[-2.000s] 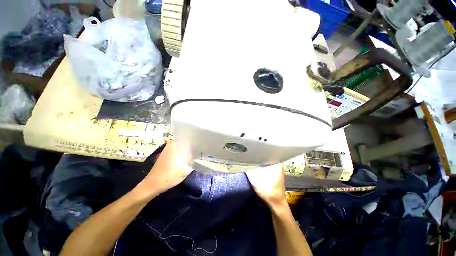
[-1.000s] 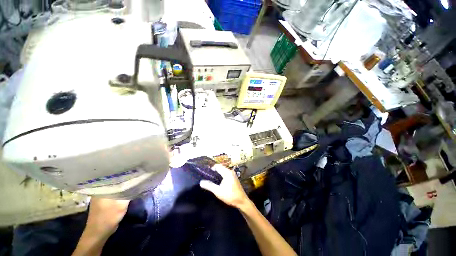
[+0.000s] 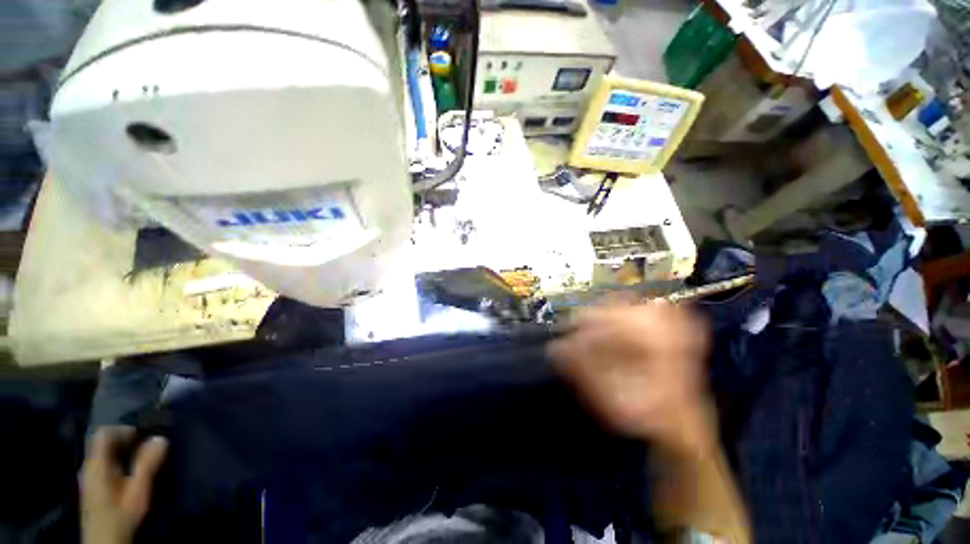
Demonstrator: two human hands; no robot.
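A dark navy denim garment (image 3: pixel 404 414) is stretched across the wearer's lap, its upper edge at the table's front edge. My right hand (image 3: pixel 638 372) is blurred, with fingers closed on the garment's upper right part. My left hand (image 3: pixel 119 483) is at the lower left, on the garment's left edge, with thumb and fingers around the cloth. The cream sewing machine head (image 3: pixel 245 149) with a blue JUKI badge stands above the cloth at upper left. Its lamp lights the cloth and table below. The needle is hidden.
The cream table (image 3: pixel 85 287) carries a control panel (image 3: pixel 636 125), a control box (image 3: pixel 542 69), dark snips (image 3: pixel 603 194) and a small compartment tray (image 3: pixel 630 247). A dark curved bar (image 3: pixel 468 106) stands beside the head. A dark and light-blue garment heap (image 3: pixel 808 372) lies at right.
The view has shifted, and the head and panel appear higher. My left hand has moved from under the head to the lower left. My right hand has moved right, and the garment is spread wide.
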